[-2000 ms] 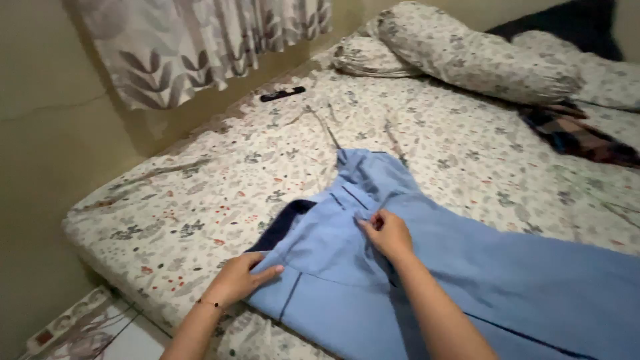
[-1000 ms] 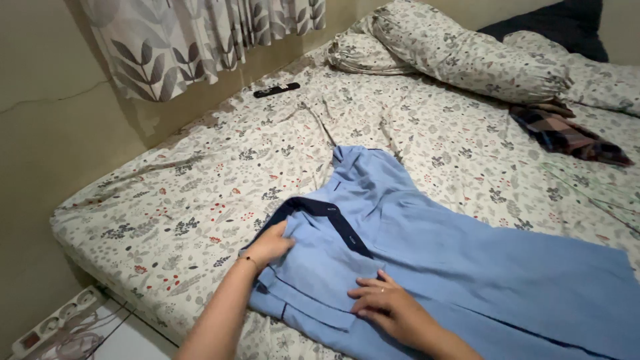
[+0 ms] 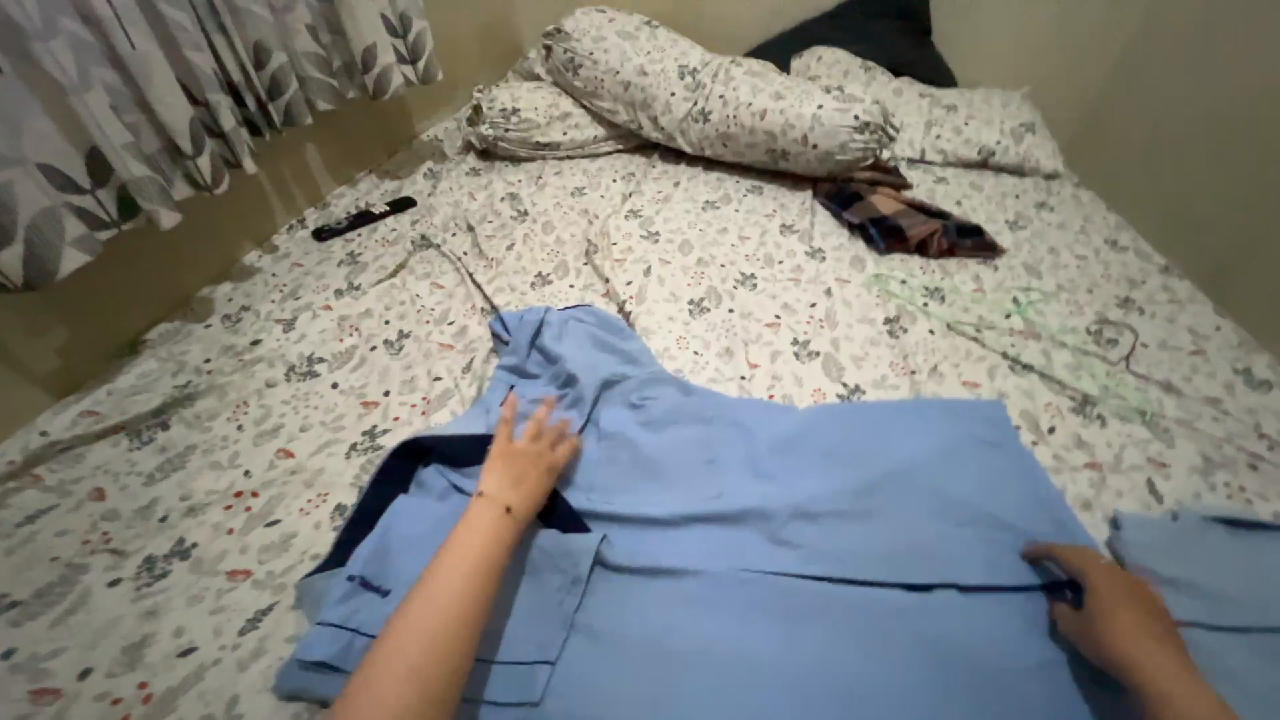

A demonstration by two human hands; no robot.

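Note:
A light blue garment (image 3: 800, 470) with dark navy trim lies spread over the bed, its far end narrowing to a bunched part. My left hand (image 3: 527, 450), fingers spread, is over the cloth beside the navy band (image 3: 375, 500) near the left side. Toward the right, my right hand (image 3: 1105, 600) pinches the garment's edge where a dark line across it ends. A folded blue flap (image 3: 550, 600) with dark piping lies beside my left forearm. More blue cloth (image 3: 1210, 570) shows beyond my right hand.
A black remote control (image 3: 364, 218) lies near the wall below the curtain (image 3: 200, 100). Patterned bolsters (image 3: 710, 100), a dark pillow (image 3: 870, 40) and a plaid cloth (image 3: 910, 220) are at the far end. A pale green hanger (image 3: 1040, 350) lies on the bedsheet (image 3: 740, 270) at right.
My right hand has moved right along the garment to its edge. My left hand has shifted from the garment's left edge onto its upper part. The view has swung right.

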